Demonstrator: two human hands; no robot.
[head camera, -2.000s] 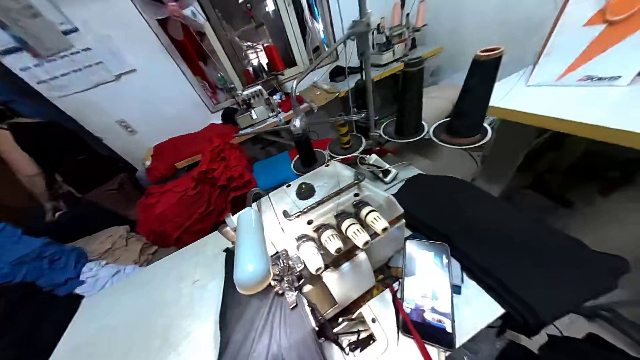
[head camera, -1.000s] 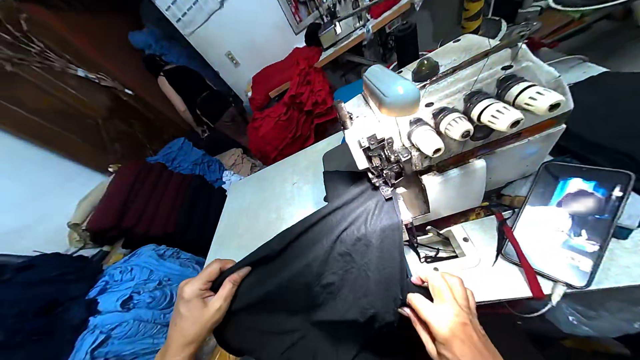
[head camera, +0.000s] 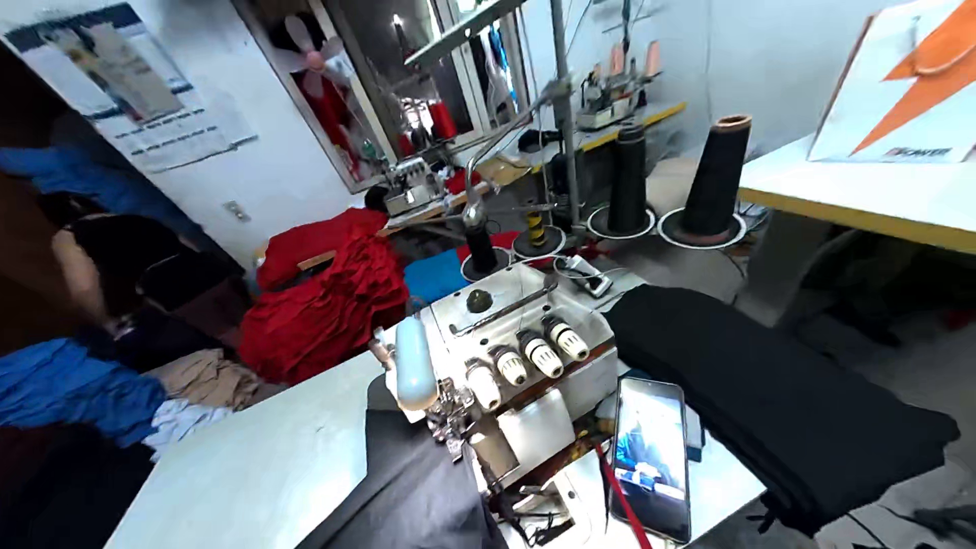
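An overlock sewing machine (head camera: 526, 343) with several white tension dials and a pale blue rounded cover (head camera: 415, 362) stands on a white table (head camera: 282, 450). Black fabric (head camera: 419, 488) lies at its presser foot (head camera: 455, 446) and runs down out of the frame. Neither my left hand nor my right hand shows, so what they hold is hidden. A phone (head camera: 650, 457) with a lit screen leans at the machine's right, beside a red strip (head camera: 621, 496).
Folded black fabric (head camera: 778, 404) lies at the right. Black thread cones (head camera: 717, 179) stand behind the machine. Red fabric (head camera: 328, 297) and blue fabric (head camera: 76, 389) are heaped at the left, near a person (head camera: 122, 259). A white table with a yellow edge (head camera: 862, 213) holds a bag (head camera: 907, 91).
The view has swung up and right. Both hands, which held the black fabric by its edges one second ago, are out of view now.
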